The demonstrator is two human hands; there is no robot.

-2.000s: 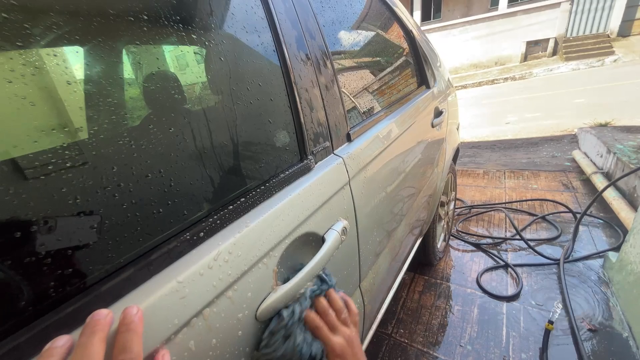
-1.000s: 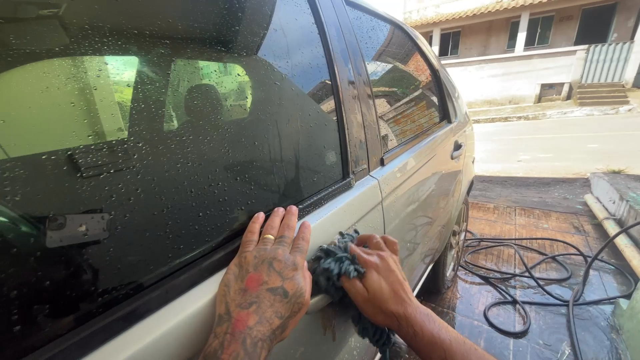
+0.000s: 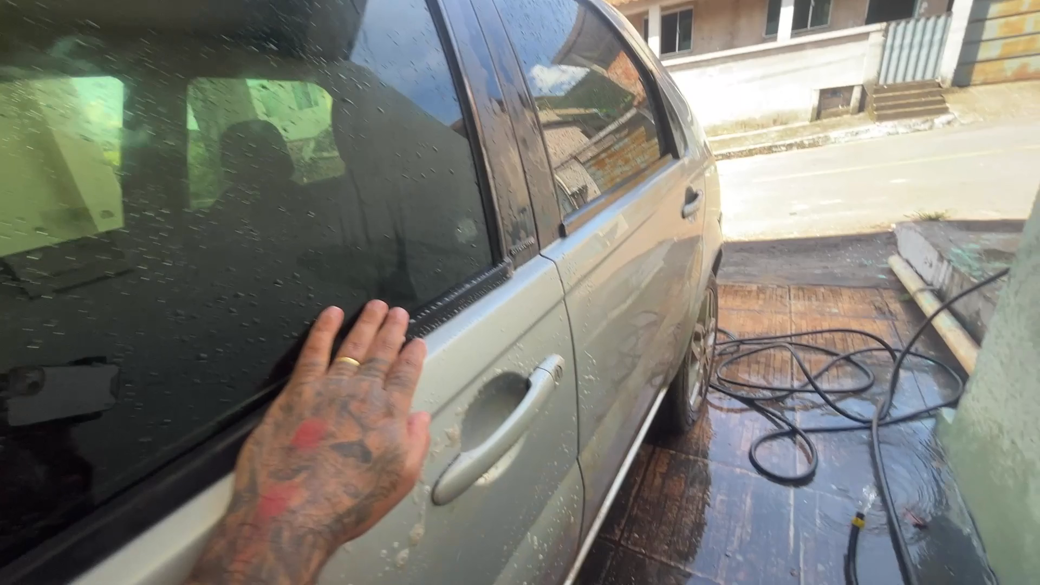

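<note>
My left hand (image 3: 337, 443), with a gold ring and tattoos, lies palm down on the car door just below the wet, tinted front window (image 3: 325, 211). Its fingertips rest at the window's lower edge. Right of it is the silver door handle (image 3: 500, 435), with foam spots on the paint around it. The rear door (image 3: 630, 301) of the silver car continues beyond, with its own handle (image 3: 691, 203). My right hand is out of view, and no cloth shows.
A black hose (image 3: 804, 439) lies in loops on the wet brown tiles (image 3: 731, 504) beside the rear wheel (image 3: 700, 357). A hose end with a yellow fitting (image 3: 858, 520) lies nearer. A low wall (image 3: 995, 406) and a pipe (image 3: 934, 313) border the right side.
My right hand and the blue-grey cloth, at the front door handle in both earlier frames, have gone out of view. My left hand stays flat on the door near the window's edge.
</note>
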